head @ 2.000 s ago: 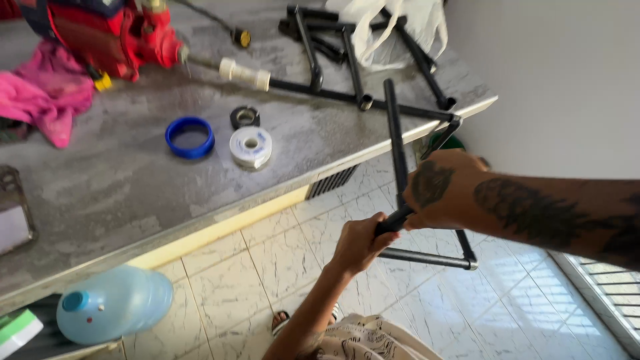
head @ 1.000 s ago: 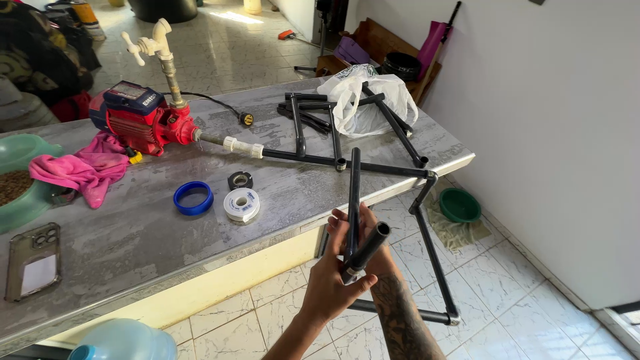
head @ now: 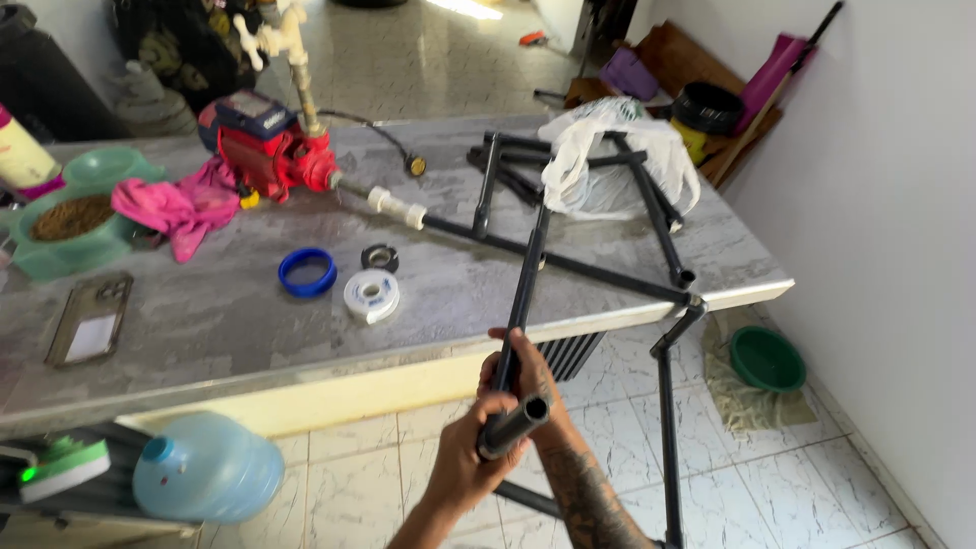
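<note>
My left hand (head: 474,450) grips the elbow end of a black plastic pipe (head: 524,293), whose open socket faces up toward me. My right hand (head: 531,381), on the tattooed arm, wraps the same pipe a little higher up. Beyond my hands, a joined run of black pipe (head: 602,271) lies across the counter and bends down past its edge. At its left end a white coupling (head: 396,207) links it to a red water pump (head: 278,149) with a white tap (head: 282,34) above. White thread-seal tape (head: 371,296), black tape (head: 380,258) and a blue ring (head: 307,272) lie nearby.
A white plastic bag (head: 587,171) rests over more pipes at the counter's right end. At left are a phone (head: 90,320), a pink cloth (head: 187,206) and a green food bowl (head: 72,221). Below stand a blue water jug (head: 210,467) and a green basin (head: 768,358).
My right hand has moved from reaching in at the right to gripping the pipe beyond my left hand. The pipe's open socket has turned toward me. The view has shifted.
</note>
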